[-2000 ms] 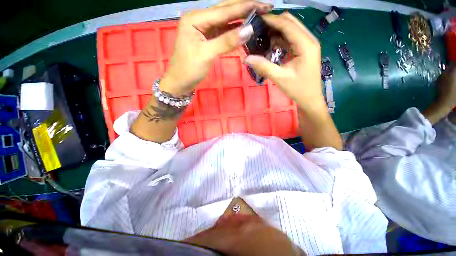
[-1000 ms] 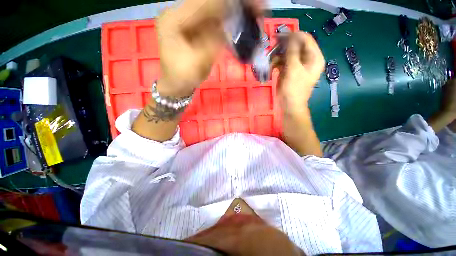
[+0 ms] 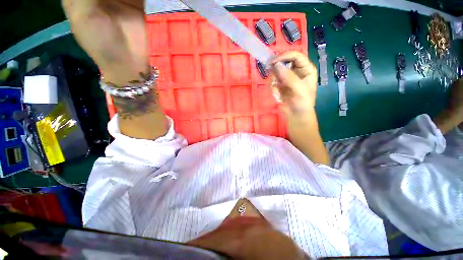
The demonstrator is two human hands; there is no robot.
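Note:
A silver-grey mesh strap (image 3: 231, 29) stretches diagonally above the red tray (image 3: 198, 95), from the top edge down to my right hand. My right hand (image 3: 295, 78) pinches its lower end between thumb and fingers. My left hand (image 3: 109, 35) is raised at the upper left, large, blurred and cut off by the top edge; its fingertips and any grip are hidden. The strap's upper end is out of the picture. Closed watches sit in the tray's upper right pockets, one at the top (image 3: 265, 31) and another beside it (image 3: 291, 30); a third (image 3: 262, 69) is partly hidden by the strap and hand.
Several open watches (image 3: 341, 71) lie on the green mat right of the tray. Gold parts (image 3: 437, 34) and silver parts (image 3: 421, 61) lie farther right, near a neighbouring worker's sleeve (image 3: 419, 137). A black device (image 3: 76, 111) and white block (image 3: 40, 89) stand left.
My left hand has moved left and up, away from my right hand. The strap is now stretched out straight, and closed watches at the tray's upper right show clearly.

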